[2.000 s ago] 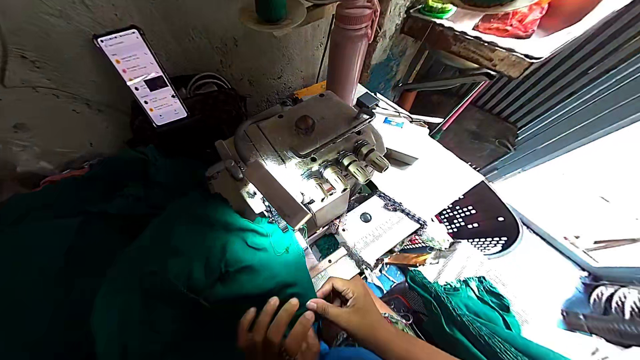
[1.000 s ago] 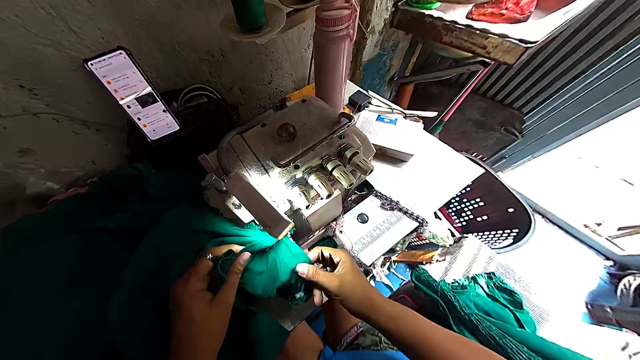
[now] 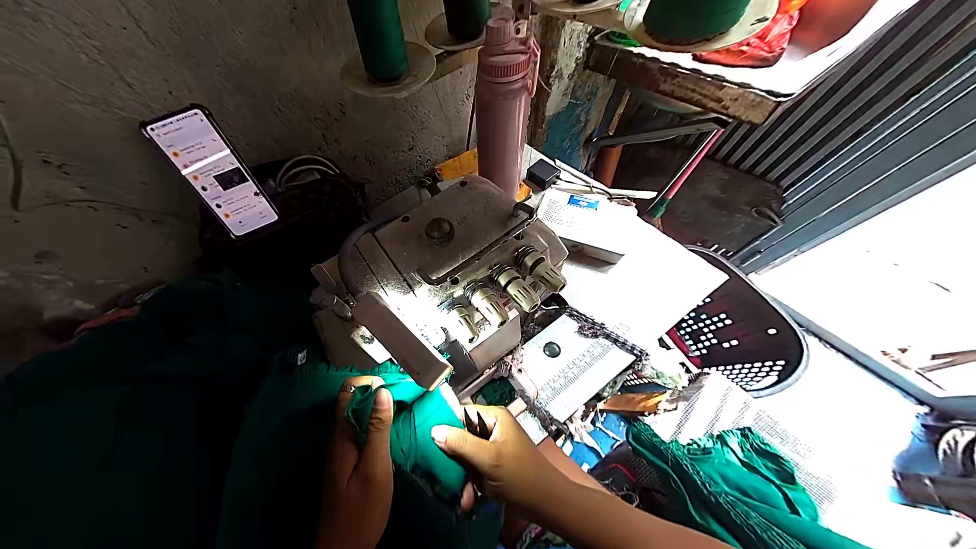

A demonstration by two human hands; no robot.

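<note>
Green fabric (image 3: pixel 428 442) is bunched between my two hands, just in front of the overlock sewing machine (image 3: pixel 435 229). My left hand (image 3: pixel 370 427) grips a fold of it near the presser area. My right hand (image 3: pixel 492 450) pinches the fabric's right side and also holds a small dark metal tool (image 3: pixel 478 421), perhaps thread snips, partly hidden by the fingers. The fabric's upper edge lies under the machine's front arm (image 3: pixel 404 343); the needle is hidden. More dark green cloth (image 3: pixel 137 427) spreads at left.
A pink bottle (image 3: pixel 503 114) stands behind the machine, below green thread cones (image 3: pixel 380 38). A phone (image 3: pixel 212 171) leans at left. A white box (image 3: pixel 583 225) lies on the white table (image 3: pixel 663 274). A dark perforated basket (image 3: pixel 732 328) and green cloth (image 3: pixel 747 473) are at right.
Two seconds ago my hands were close together at the fabric's lower edge. They have since moved apart and up toward the machine, gathering the fabric between them. The view has shifted.
</note>
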